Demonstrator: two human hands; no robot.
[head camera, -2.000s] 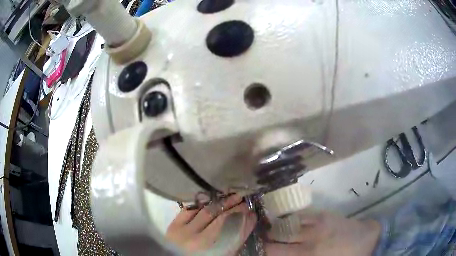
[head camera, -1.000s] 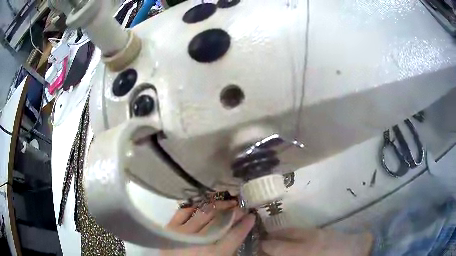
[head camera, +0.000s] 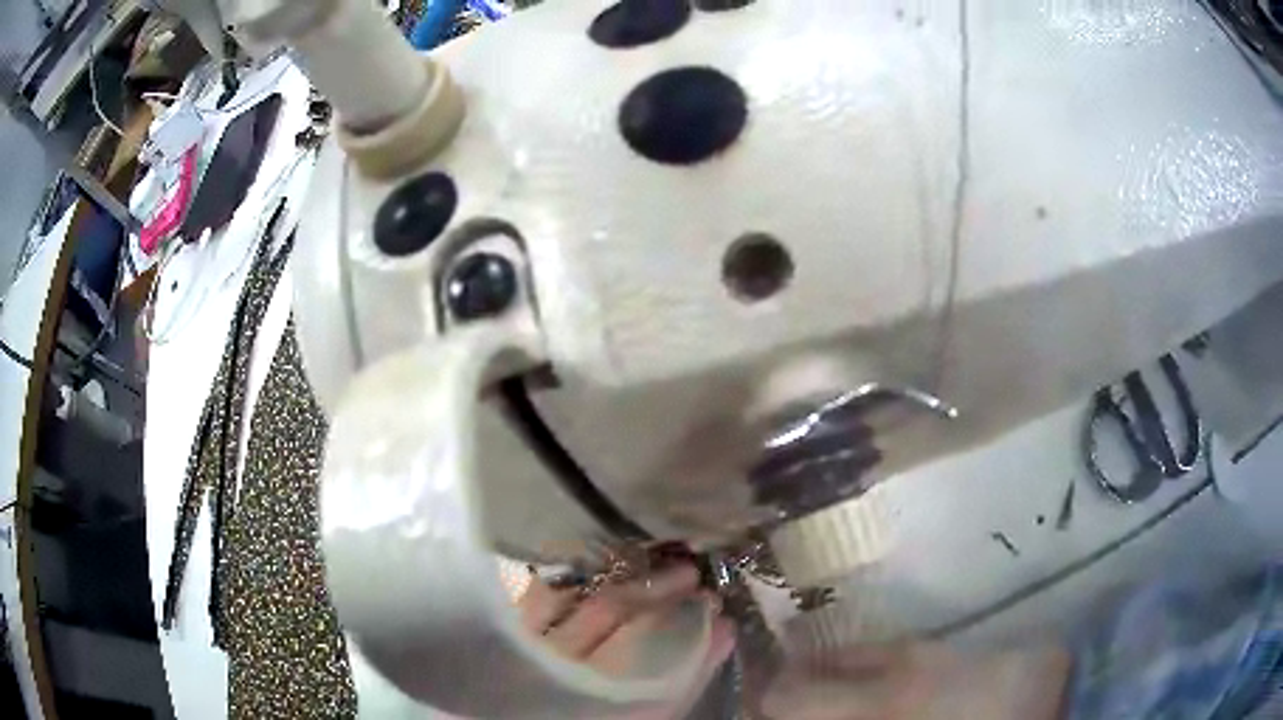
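The white sewing machine head (head camera: 844, 183) fills the middle of the view. Below it my left hand (head camera: 605, 619) shows partly through and behind the curved take-up lever guard (head camera: 408, 521), fingers by the needle area. My right hand (head camera: 915, 682) lies at the bottom edge, blurred, right of the foot. A dark patterned fabric piece (head camera: 753, 650) runs between the hands; its far end is hidden under the head. The ribbed cream tension dial (head camera: 833, 542) hangs above my right hand. Fingertips are blurred or covered.
Speckled fabric panel (head camera: 289, 563) and dark narrow strips (head camera: 225, 436) lie left of the machine. Metal shears (head camera: 1147, 429) lie right, under the arm, with thread scraps (head camera: 1034, 521) beside them. A pink item (head camera: 172, 204) and a dark flat object (head camera: 232, 162) lie at upper left.
The view has shifted, so the machine sits further right than one second ago. Both hands remain by the needle area on the fabric.
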